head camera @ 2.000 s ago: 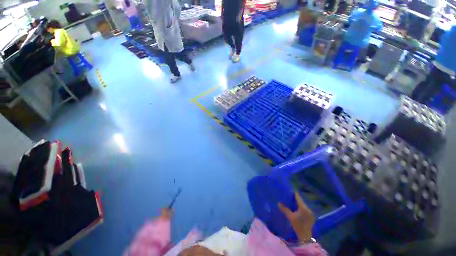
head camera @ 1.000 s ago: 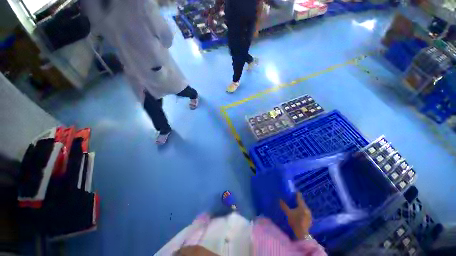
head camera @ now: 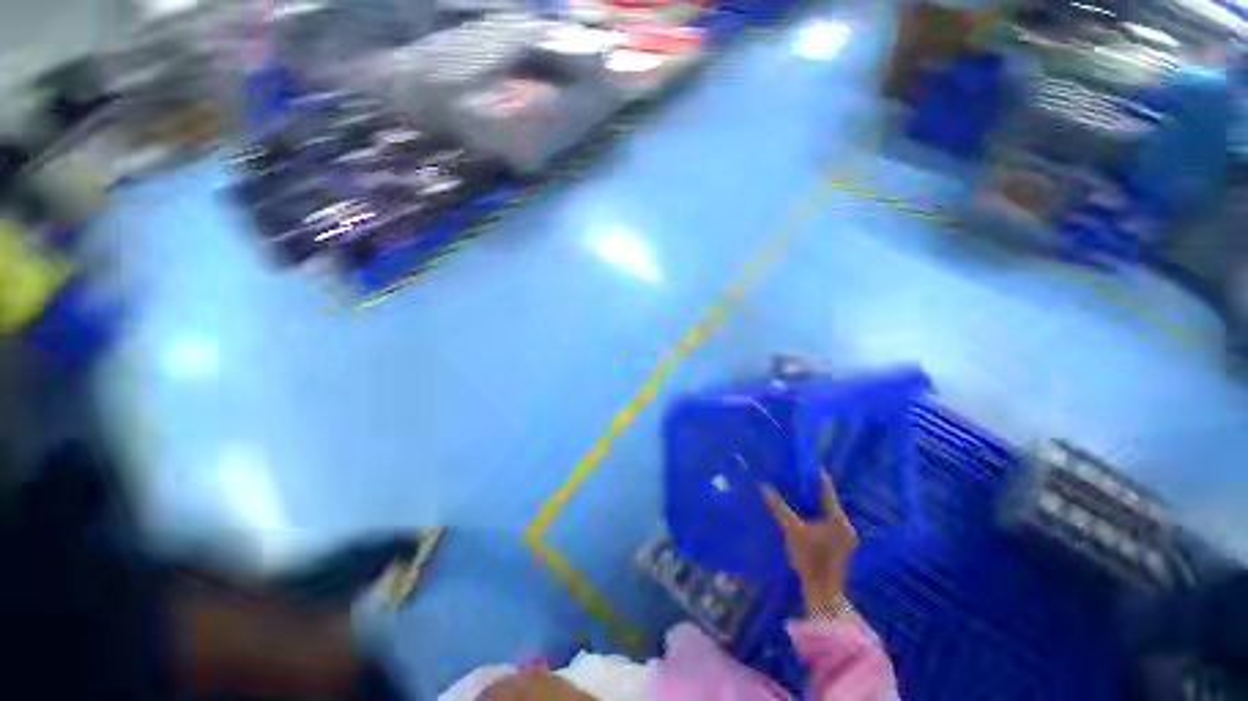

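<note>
A bright blue plastic stool is held up in front of me, right of centre, over part of a blue pallet. My right hand, with a pink sleeve, grips the stool at its lower edge; the exact grip is blurred. My left hand is not in view. The blue pallet lies on the floor at the lower right. A stack of trays stands at its right side, and another tray shows below the stool.
Blue floor with a yellow tape line around the pallet. Blurred goods lie on pallets at the upper left. A person in blue is at the right. A large dark blurred shape fills the lower left.
The view has swung and moved forward along the pallet. The two walking people are gone from view. The stool now appears more upright. My left hand and its thin tool, visible two seconds ago, are out of view.
</note>
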